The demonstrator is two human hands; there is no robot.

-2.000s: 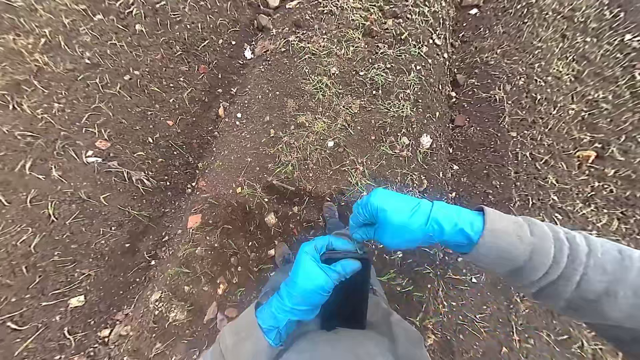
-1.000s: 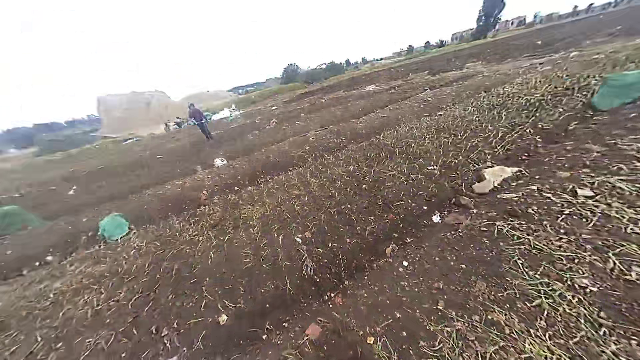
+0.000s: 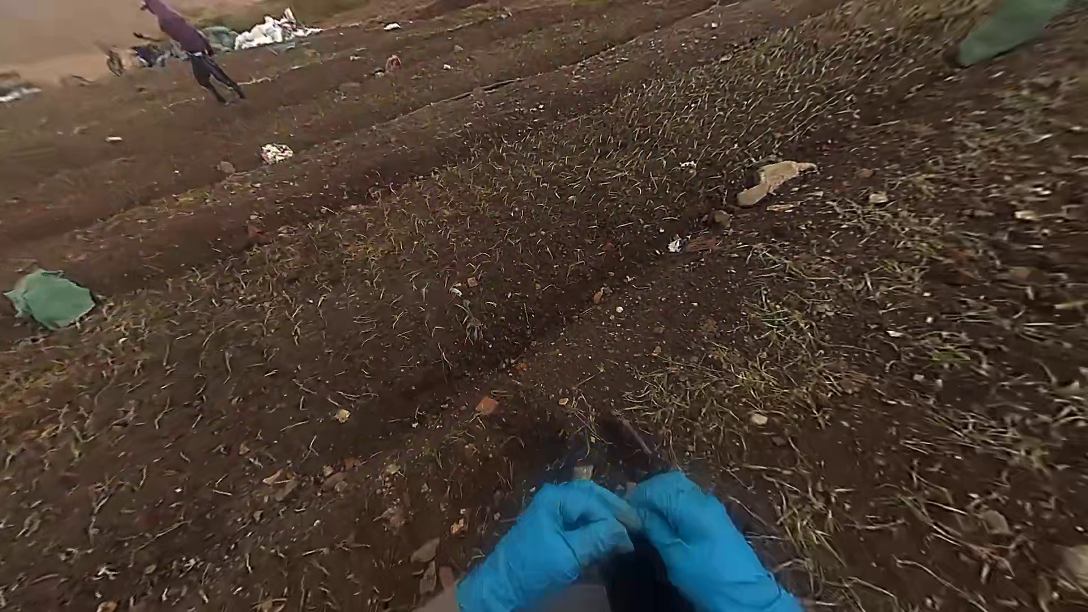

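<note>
Both my hands wear blue disposable gloves and meet at the bottom of the head view. My left hand (image 3: 565, 535) has its fingers bent, with thumb and fingertips near each other. Close against it on the right, my right hand (image 3: 693, 540) has curled fingers. Whether anything is pinched between them is too blurred to tell. Below and between the hands shows a dark item (image 3: 633, 582), partly hidden by the gloves. Brown soil with dry stalks lies beneath them.
A person (image 3: 191, 47) in a dark top stands far off at upper left, near white litter (image 3: 276, 30). A green bag-like bundle (image 3: 51, 299) lies at left, another green item (image 3: 1011, 32) at upper right. A pale stone-like piece (image 3: 775, 182) and a reddish fragment (image 3: 487, 406) rest on the ridged field.
The view has swung up to the field and partly back down. My hands, absent one second ago, are in view again, close together; two seconds ago my right forearm reached in from the right.
</note>
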